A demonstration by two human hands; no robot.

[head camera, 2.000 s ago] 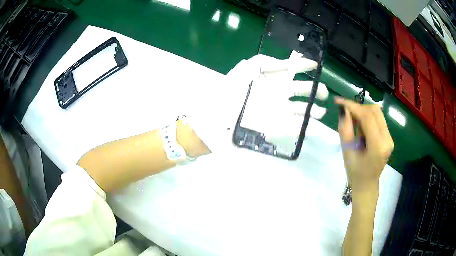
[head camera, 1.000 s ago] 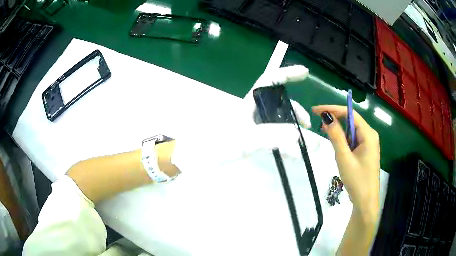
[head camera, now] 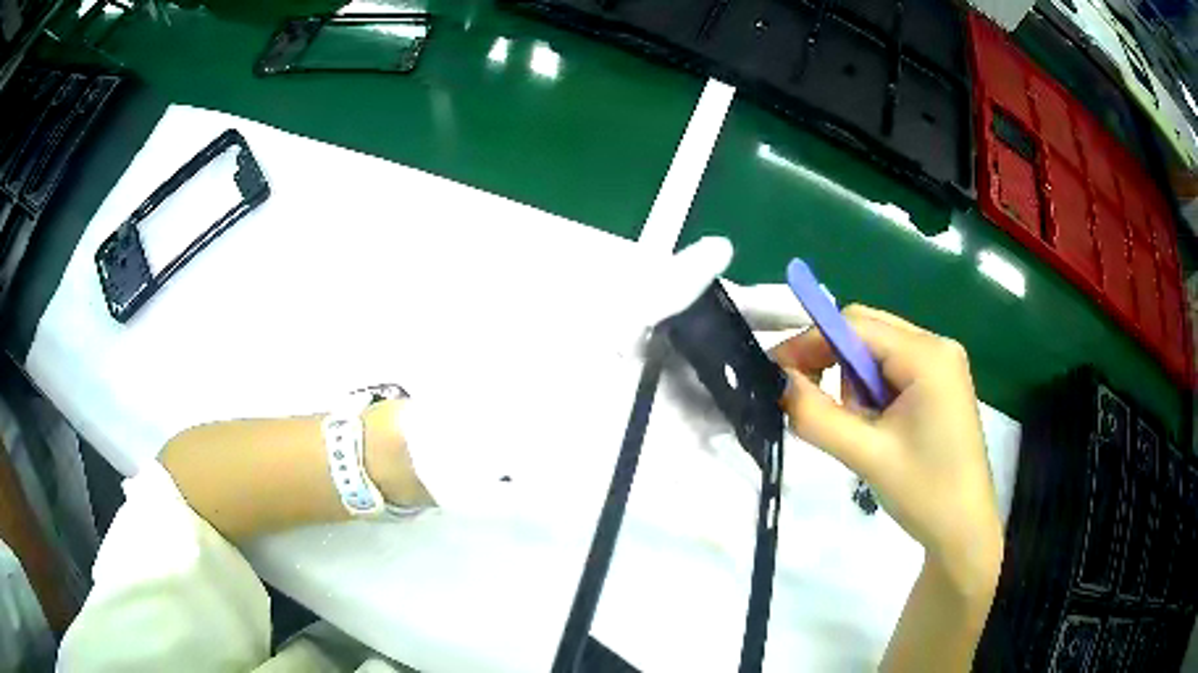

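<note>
A black phone middle frame (head camera: 633,454) is held tilted over the white work sheet (head camera: 526,579), its solid panel at the top and its lower end cut off by the picture's edge. My left hand (head camera: 631,309), in a white glove, grips the frame near its panel end. My bare right hand (head camera: 907,408) has its thumb and finger at the frame's right edge and holds blue-purple tweezers (head camera: 837,329) tucked in, tips hidden. Any small part at the fingertips is too small to tell. A small dark pile of parts (head camera: 865,497) lies beside the right hand, partly covered.
A second frame (head camera: 121,272) lies on the sheet at left. Another frame (head camera: 268,55) lies on the green surface (head camera: 526,145). A white strip (head camera: 690,164) runs towards the black trays (head camera: 841,79). A red tray (head camera: 1090,224) is at right. Black trays also stand at far left (head camera: 53,132) and lower right (head camera: 1117,526).
The held frame has turned, and its panel now meets my right hand's fingertips. My right hand moved left onto its edge, covering more of the small pile. The frame on the green surface shows farther left.
</note>
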